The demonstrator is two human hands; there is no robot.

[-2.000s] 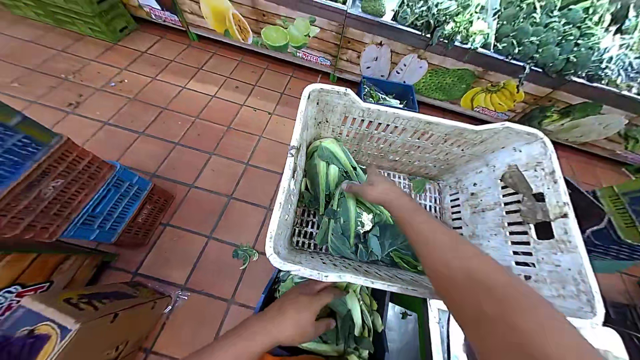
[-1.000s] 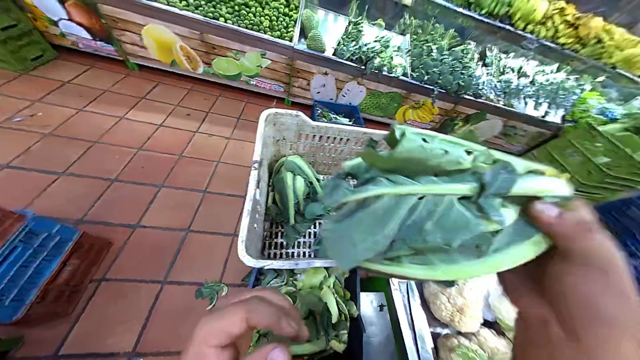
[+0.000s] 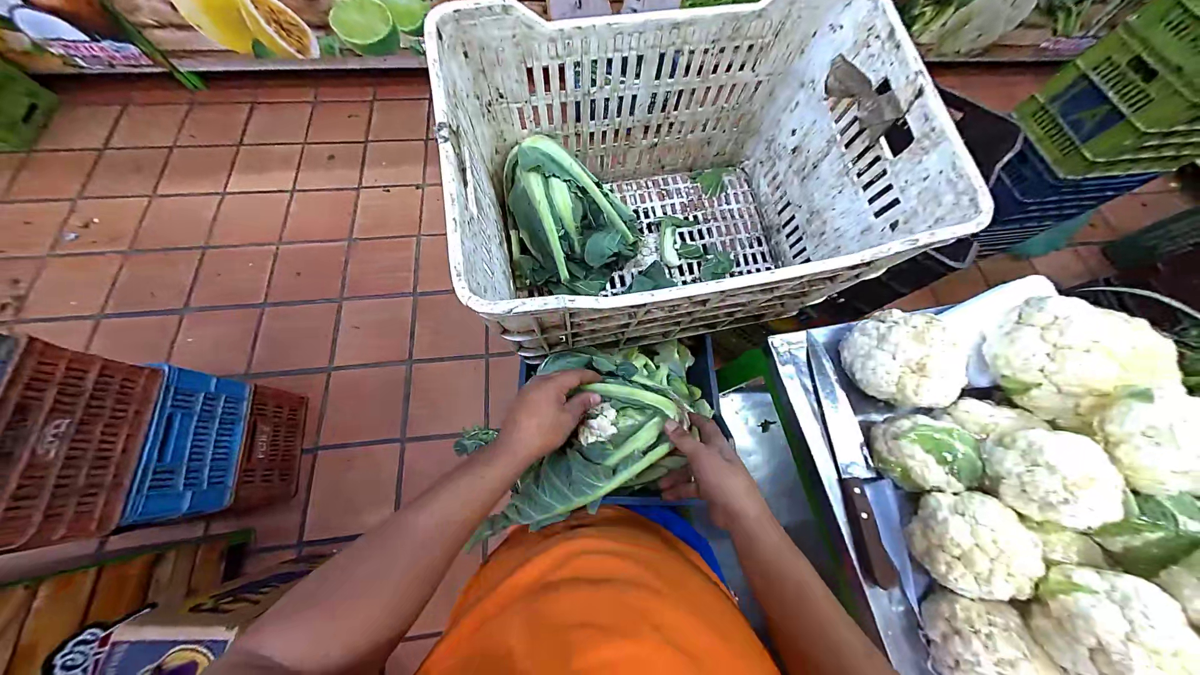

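Observation:
Low in front of my orange shirt, both hands hold a leafy cauliflower [image 3: 600, 448] with some white curd showing between its leaves. My left hand [image 3: 548, 412] grips its upper left side, and my right hand [image 3: 710, 469] grips the stem end at the right. Beneath it is a dark blue crate [image 3: 710, 375] with loose green leaves [image 3: 656, 361]. Beyond stands a dirty white plastic crate [image 3: 675, 300]; another leafy cauliflower [image 3: 562, 216] lies at its left, with leaf scraps on the bottom. To the right, trimmed cauliflower heads [image 3: 1055, 473] fill a metal tray [image 3: 797, 375], beside a wooden-handled knife [image 3: 867, 530].
Red and blue plastic crates [image 3: 187, 445] stand at the left on the tiled floor [image 3: 309, 234]. A cardboard box [image 3: 187, 628] is at the lower left. Stacked green crates [image 3: 1116, 94] stand at the upper right. A printed display panel [image 3: 375, 61] runs behind.
My right hand has brought a leafy cauliflower from above the white crate down to the blue crate, where my left hand now holds it too. The view has tilted down.

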